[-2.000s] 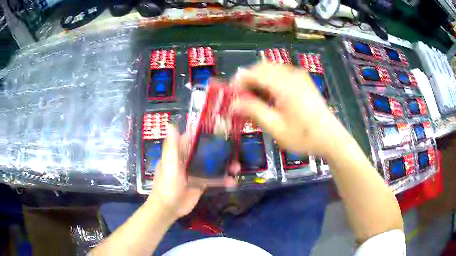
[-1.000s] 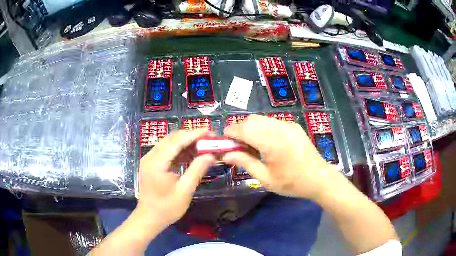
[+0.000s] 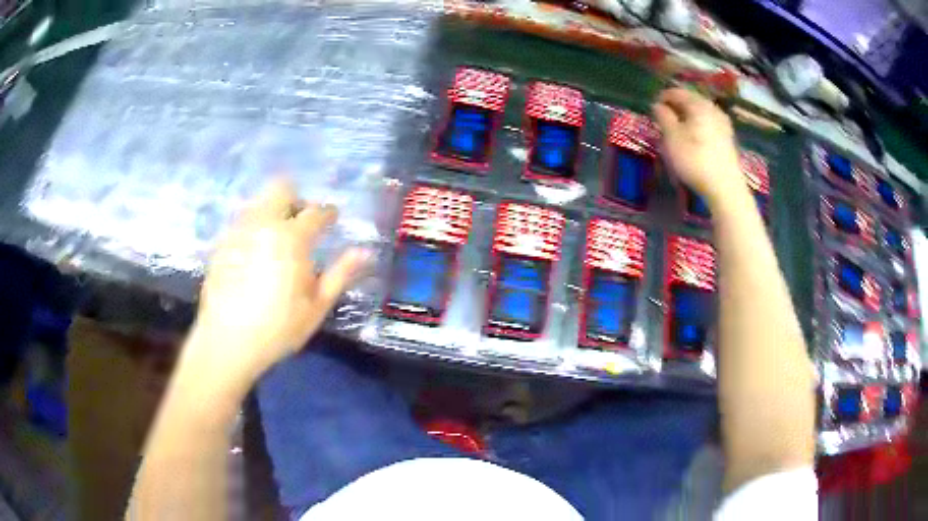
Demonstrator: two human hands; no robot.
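Observation:
A clear tray (image 3: 488, 356) holds red keypad phones in two rows, keys at the far end and dark, blue-glowing screens nearer me. One phone (image 3: 630, 163) lies in the middle pocket of the far row. My right hand (image 3: 697, 142) is over the far row, just right of that phone, fingers bent; my arm covers part of the phones on the right. Whether its fingertips hold anything cannot be made out. My left hand (image 3: 267, 280) is blurred, fingers apart and empty, over the near part of the silvery clear stacked trays (image 3: 234, 112).
Another clear tray with phones (image 3: 851, 275) lies at the far right, with a red object (image 3: 865, 468) beneath it. A white-grey scanner-like head (image 3: 799, 76) and cables are behind the trays. A purple screen (image 3: 865, 31) shows at the upper right.
The view has turned, moving the trays rightward. My hands have separated, left over the stack and right at the far row. The held phone is gone; the middle far pocket now holds one.

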